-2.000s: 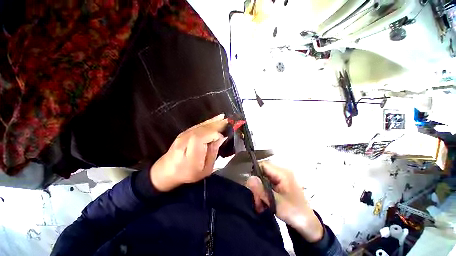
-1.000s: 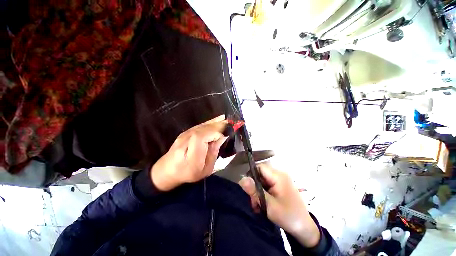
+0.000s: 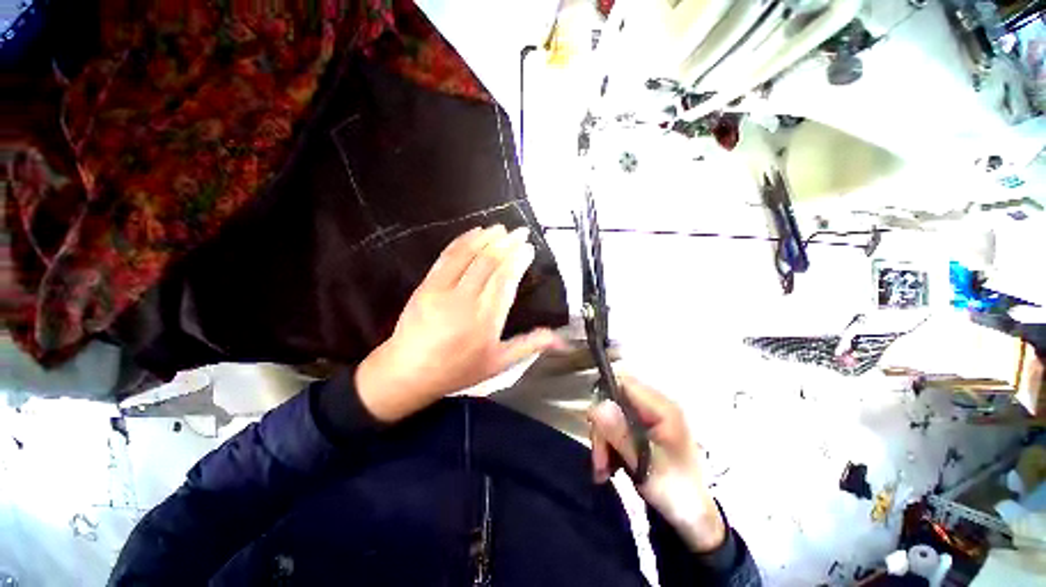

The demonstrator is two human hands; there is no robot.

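Note:
The dark brown lining (image 3: 424, 172) lies on the table at the left, with thin pale chalk lines on it. The red-orange patterned fabric (image 3: 172, 149) is bunched beside it at the far left. My left hand (image 3: 453, 321) rests on the lining near its right edge, fingers spread and holding nothing visible. My right hand (image 3: 654, 447) grips the black handles of the tailor's shears (image 3: 593, 304). Their dark blades point away from me, just right of the lining's edge and apart from it.
A white-cream sewing machine (image 3: 757, 46) is at the upper right. Slim blue-black snips (image 3: 785, 229) lie right of the shears. A thin dark thread crosses the white table (image 3: 688, 287). White spools (image 3: 918, 562) are at the lower right.
My left hand has let go of the small red and dark piece of cloth edge and spread flat on the lining. The shears have moved right, away from the lining's edge.

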